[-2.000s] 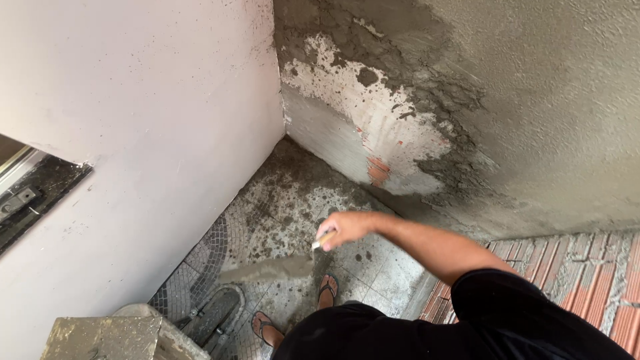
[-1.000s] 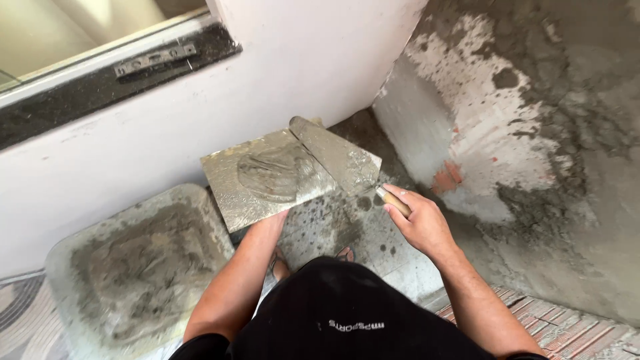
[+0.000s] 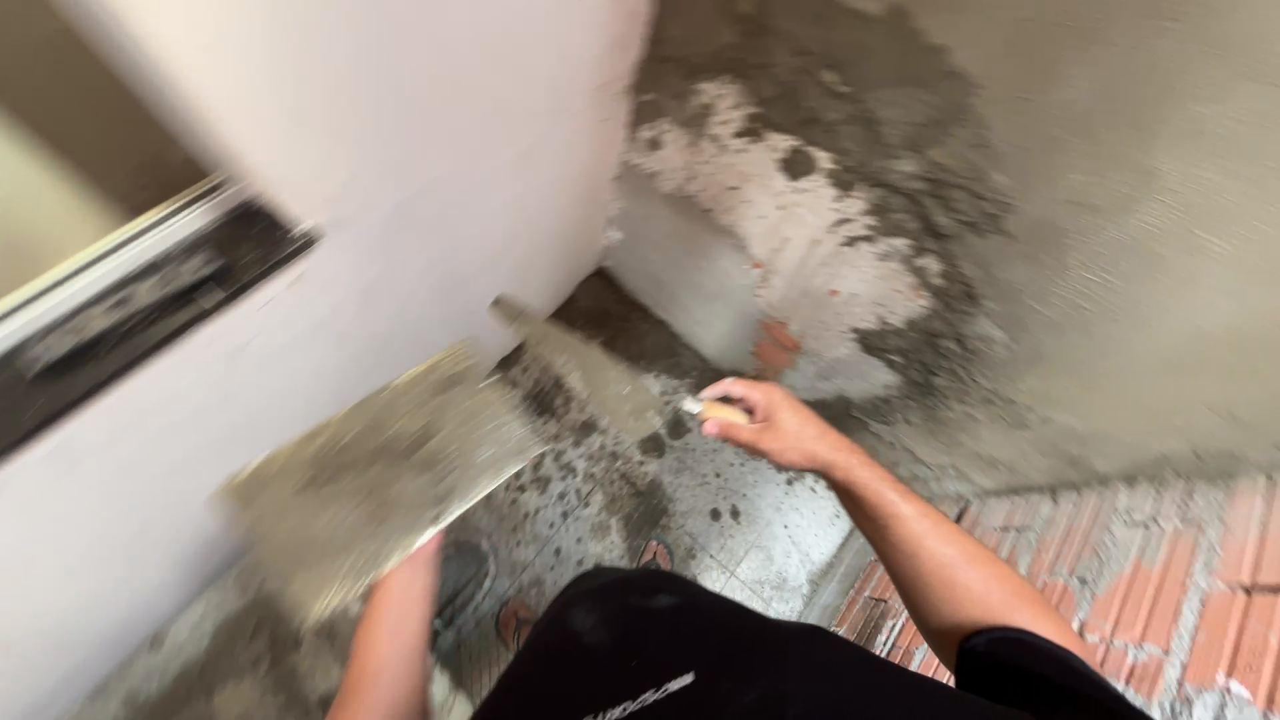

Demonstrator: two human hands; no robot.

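Note:
My right hand (image 3: 760,420) grips the wooden handle of a masonry trowel (image 3: 590,375); its mortar-coated blade points to the upper left, over the floor in the corner. To the left of the trowel is a flat rectangular mortar board (image 3: 385,480), tilted and smeared with wet mortar. My left hand (image 3: 430,550) is under the board's near edge, its fingers mostly hidden below it. Trowel blade and board appear apart. On the right wall, rough wet mortar (image 3: 940,250) surrounds a bare whitish patch (image 3: 790,230) with an exposed spot of red brick (image 3: 775,347).
A smooth white wall (image 3: 420,150) with a dark sill (image 3: 150,310) stands at left. Part of a mortar tub (image 3: 220,650) shows at lower left. Hollow red bricks (image 3: 1140,590) lie at lower right. Splattered floor tiles (image 3: 740,520) surround my sandalled feet.
The view has swung toward the right wall since one second ago. The trowel, then over the mortar board, is now off to its right. Two seconds ago the board was not held out in view.

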